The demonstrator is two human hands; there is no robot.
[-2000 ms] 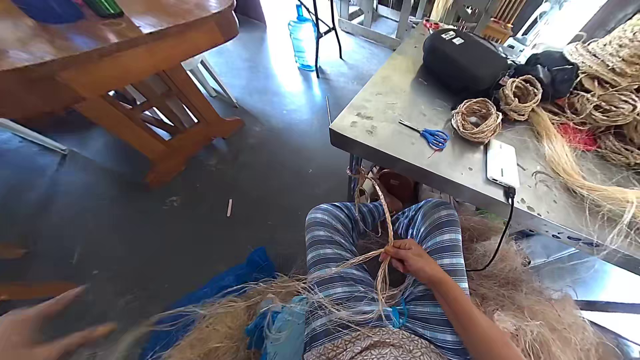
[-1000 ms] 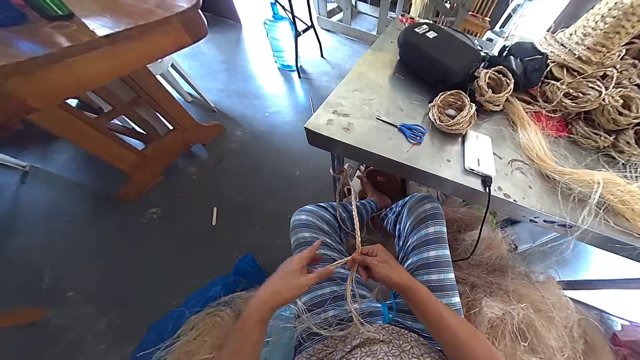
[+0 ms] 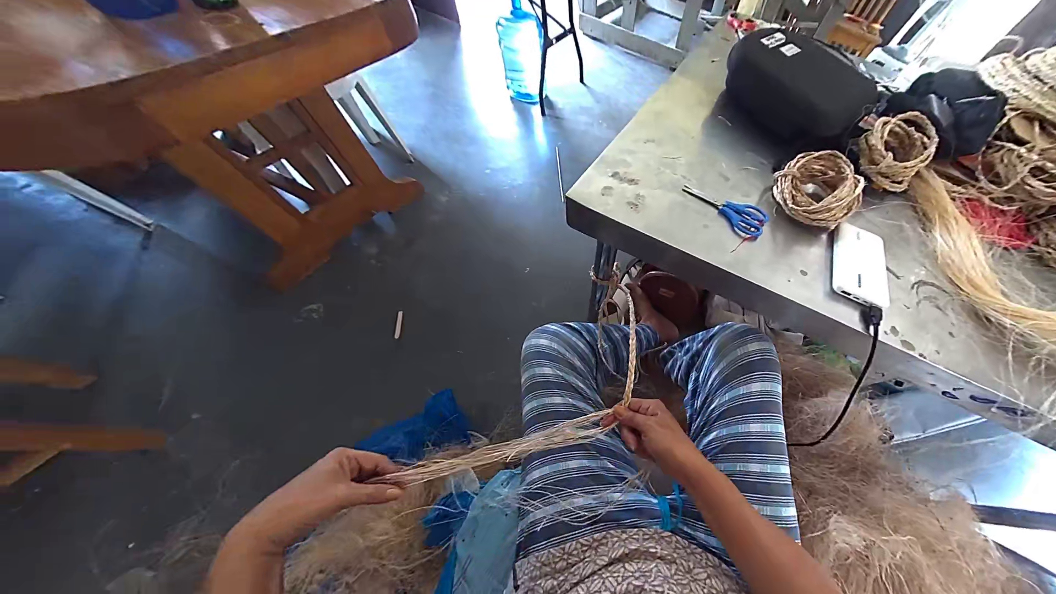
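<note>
A braid of pale plant fibre (image 3: 632, 346) runs up from between my knees toward the table leg, where its far end lies near a looped cord. At the braid's lower end, my right hand (image 3: 648, 429) pinches it between thumb and fingers. Loose fibre strands (image 3: 503, 450) stretch from there to the left, and my left hand (image 3: 351, 483) grips their other part between thumb and fingers. More thin strands hang over my lap, across the striped trousers (image 3: 569, 478).
On the metal table (image 3: 660, 165) at right lie blue-handled scissors (image 3: 742, 219), coiled fibre cords (image 3: 818, 188), a white power bank (image 3: 860, 266) with a black cable, and a black case (image 3: 800, 82). Fibre heaps (image 3: 874, 511) flank my legs. A wooden table (image 3: 280, 58) stands at left.
My left hand was beside my right hand one second ago; it has moved left, drawing strands out sideways. My right hand still holds the braid's lower end.
</note>
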